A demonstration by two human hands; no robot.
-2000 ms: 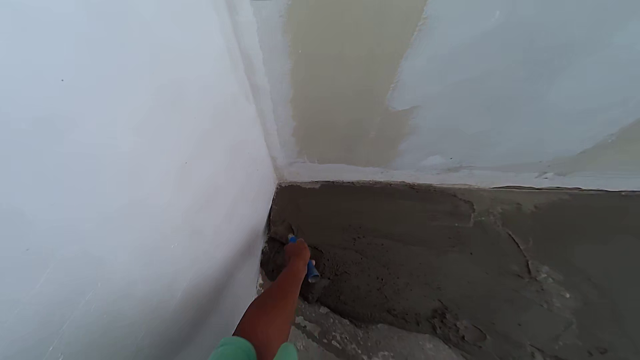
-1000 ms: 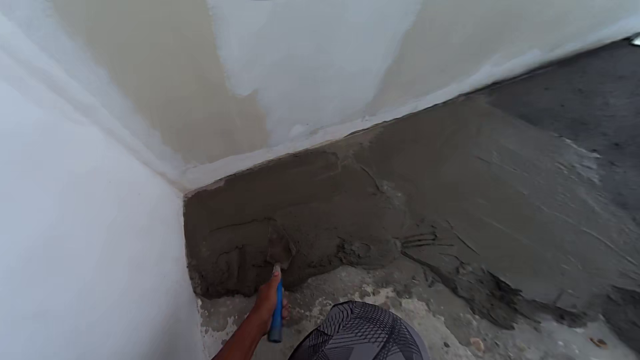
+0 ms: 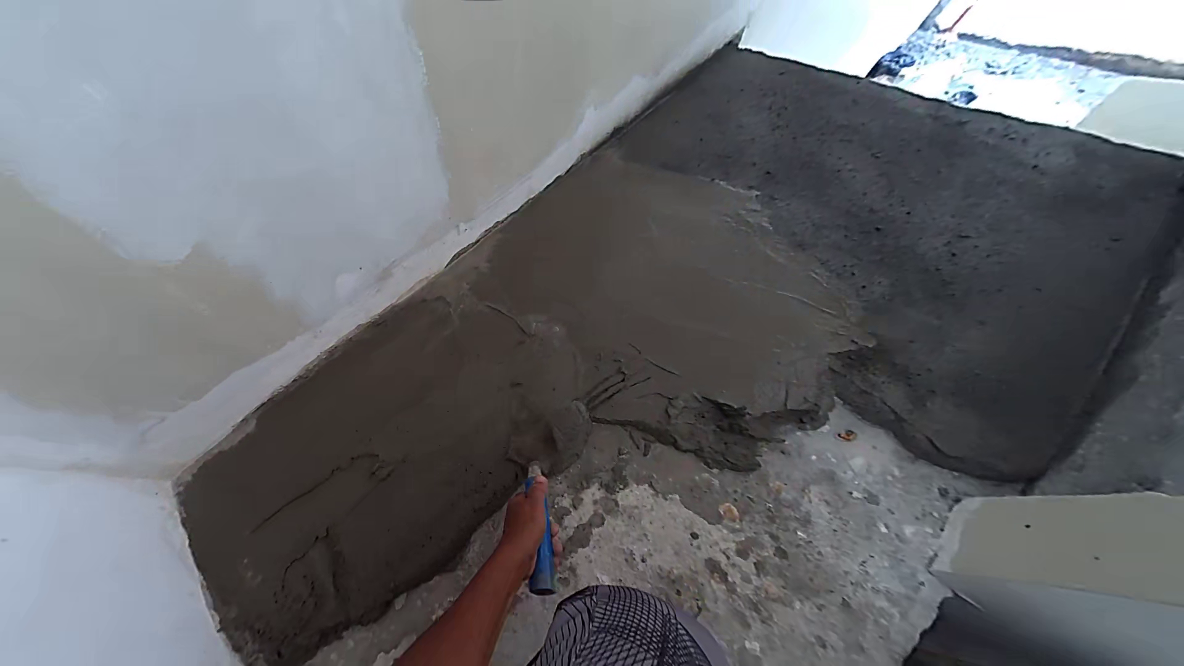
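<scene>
My left hand [image 3: 527, 527] grips the blue handle [image 3: 543, 555] of a trowel low in the middle of the head view. The trowel's blade [image 3: 571, 430], smeared with mortar, lies at the near edge of the wet mortar layer [image 3: 398, 416]. This brown-grey layer runs along the foot of the wall, smooth in places and ridged or lumpy towards its near edge. My right hand is out of view.
A patched wall [image 3: 305, 185] borders the mortar at the left. Darker floor screed [image 3: 943, 259] spreads at the right, with rough concrete [image 3: 684, 555] nearer. A wall end [image 3: 1064, 546] stands lower right; patterned cloth [image 3: 629, 629] shows at the bottom.
The view has swung far to the right. My left hand has moved with the trowel from the wall corner to farther along the mortar's near edge.
</scene>
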